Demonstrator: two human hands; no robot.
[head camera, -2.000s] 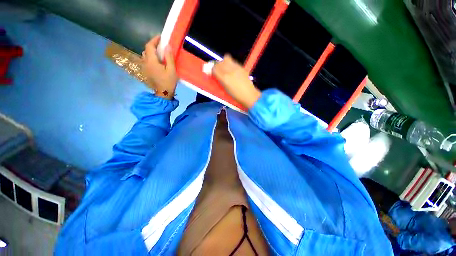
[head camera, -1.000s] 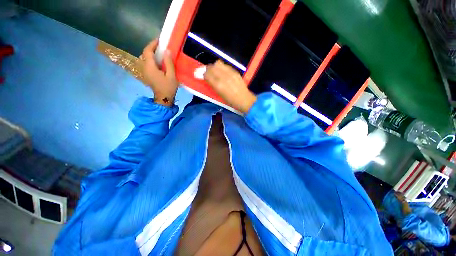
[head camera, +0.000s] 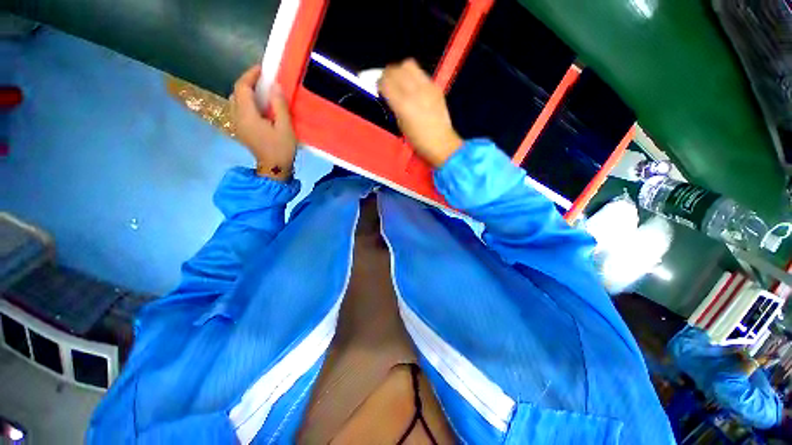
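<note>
The red tray (head camera: 347, 139) with a white outer edge lies in front of me at the top. Its slots hold glossy black display panels (head camera: 382, 35), with a white light streak across the left one. My left hand (head camera: 265, 126) grips the tray's left end, thumb on the red frame. My right hand (head camera: 419, 104) is over the left panel beside a divider and pinches a small white wiping cloth (head camera: 371, 81) against the panel. Its fingertips are partly hidden.
A clear drink bottle (head camera: 690, 205) lies on its side right of the tray. White shiny patches (head camera: 630, 245) lie below it. A bright green conveyor (head camera: 695, 96) runs behind. A blue-clad person (head camera: 729, 378) and another tray (head camera: 749, 315) are at the lower right.
My right hand with the cloth has moved up from the red frame onto the black panel. My left hand still holds the tray's end, and both have shifted slightly left in view.
</note>
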